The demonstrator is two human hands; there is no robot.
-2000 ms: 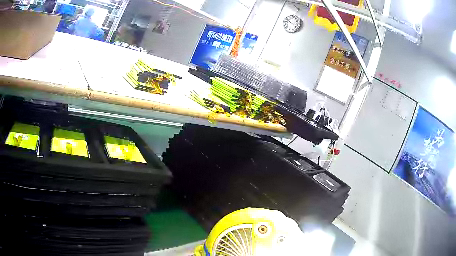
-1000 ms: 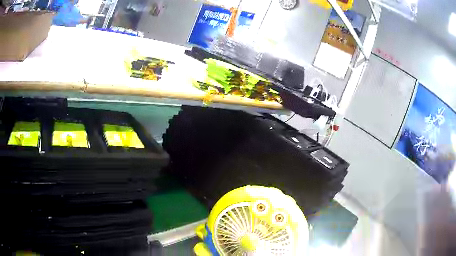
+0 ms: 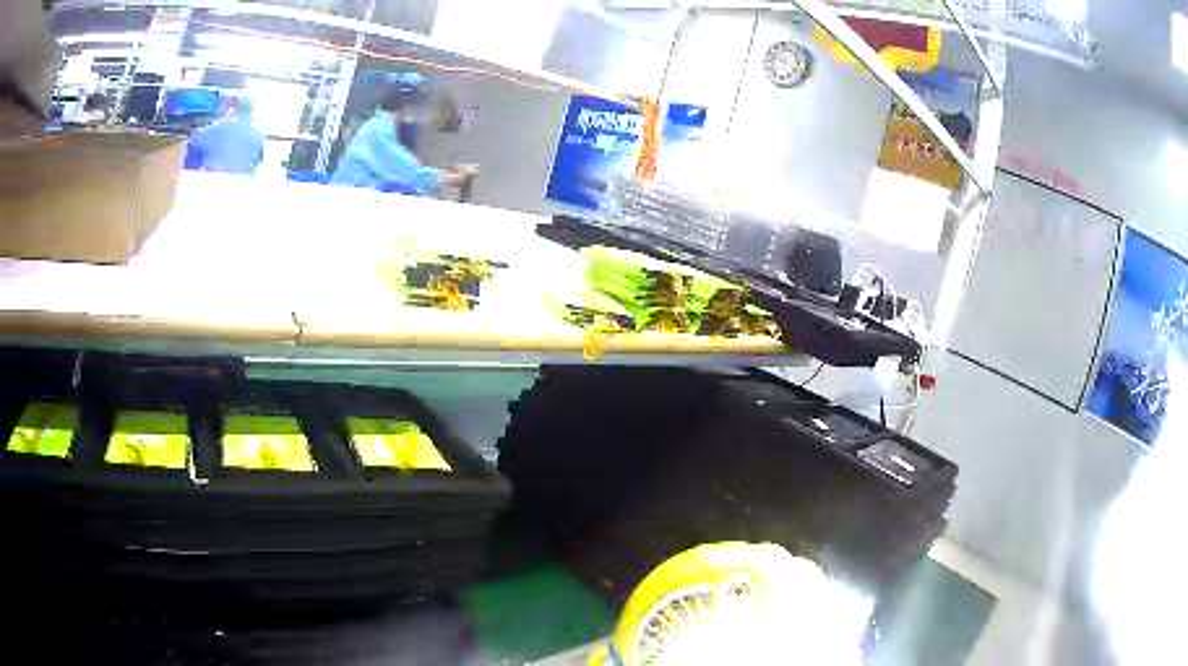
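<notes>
Neither of my hands is in view. A thick stack of black foam trays stands at the lower left. Lime pieces lie in several slots of its top tray. A second tall stack of black trays stands to its right, with dark, white-marked pieces in its top right slots. On the white shelf above lie a small pile of lime pieces with dark and orange ends and a larger fanned pile.
A yellow fan stands at the bottom centre, partly washed out by glare. A cardboard carton sits on the shelf's left. Clear trays stand at its back right. A person in blue is beyond the shelf. A white metal post rises right.
The view has shifted: shelf, tray stacks and fan now sit lower and further right in the picture than a second ago. A person in blue has come into view behind the shelf.
</notes>
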